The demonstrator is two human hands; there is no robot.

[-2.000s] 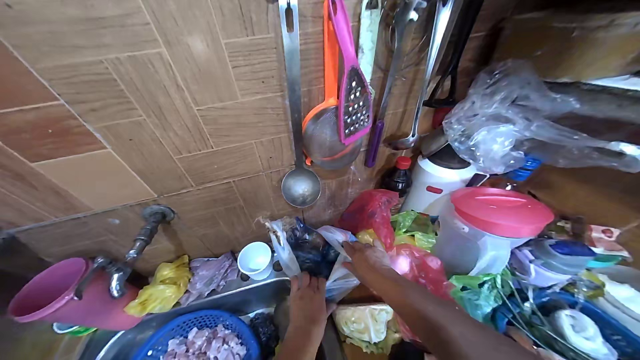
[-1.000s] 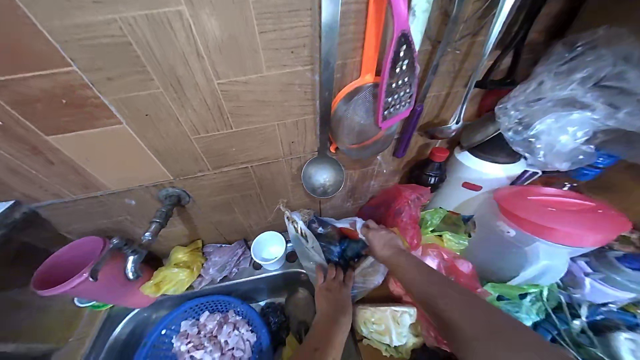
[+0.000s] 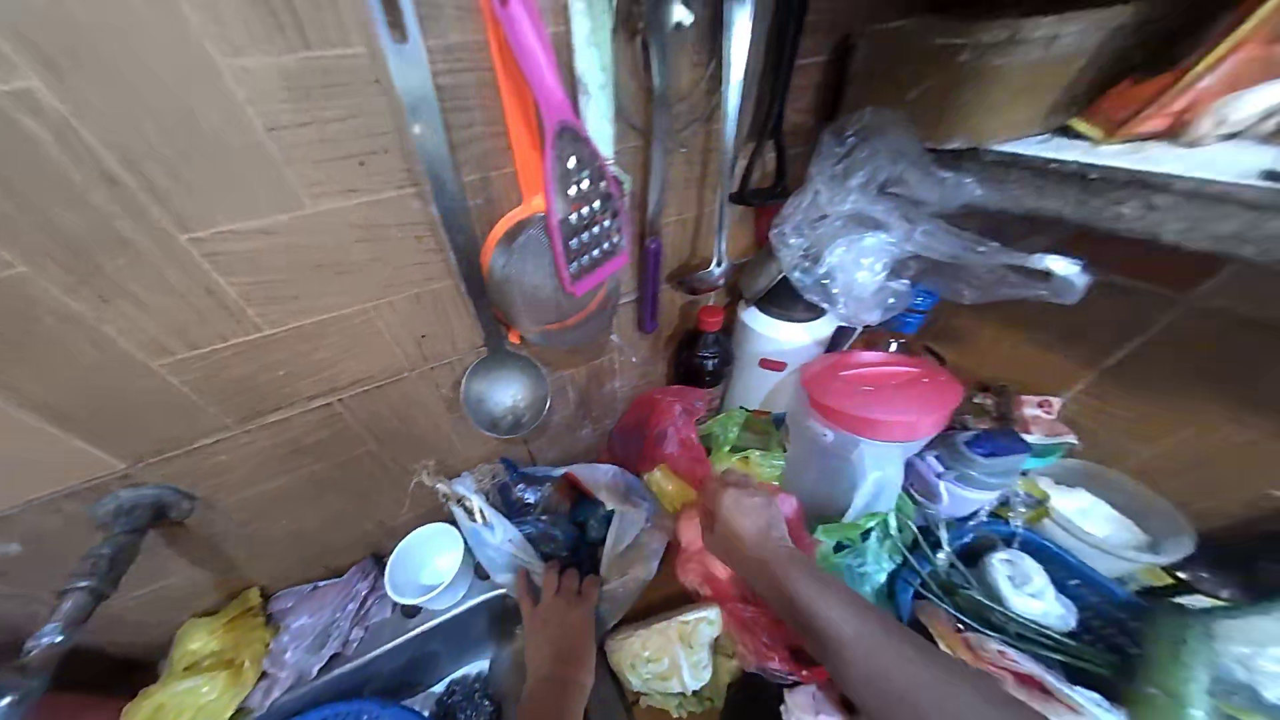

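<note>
My left hand [image 3: 560, 630] rests with its fingers on the near edge of an open whitish plastic bag [image 3: 635, 540], which has dark blue or black plastic inside. To its right, my right hand [image 3: 742, 515] is at the red plastic bags [image 3: 735, 600], beside a small yellow bundle [image 3: 670, 490]; its fingertips are hidden, so its hold is unclear. A white cup [image 3: 428, 567] stands left of the whitish bag. Close to my right forearm lies a pale cabbage [image 3: 668, 650]. Behind my right hand is a green plastic bag [image 3: 745, 445].
A ladle [image 3: 505, 393], an orange-rimmed strainer [image 3: 545, 265] and a pink grater [image 3: 590, 215] hang on the tiled wall. The sink [image 3: 390, 655] is at lower left. A pitcher with a pink lid [image 3: 880, 395], a dark bottle [image 3: 705, 350] and a blue basket [image 3: 1080, 590] stand right.
My right hand has moved right, from the whitish bag to the red bags. My left hand stays at the whitish bag, which now lies more open.
</note>
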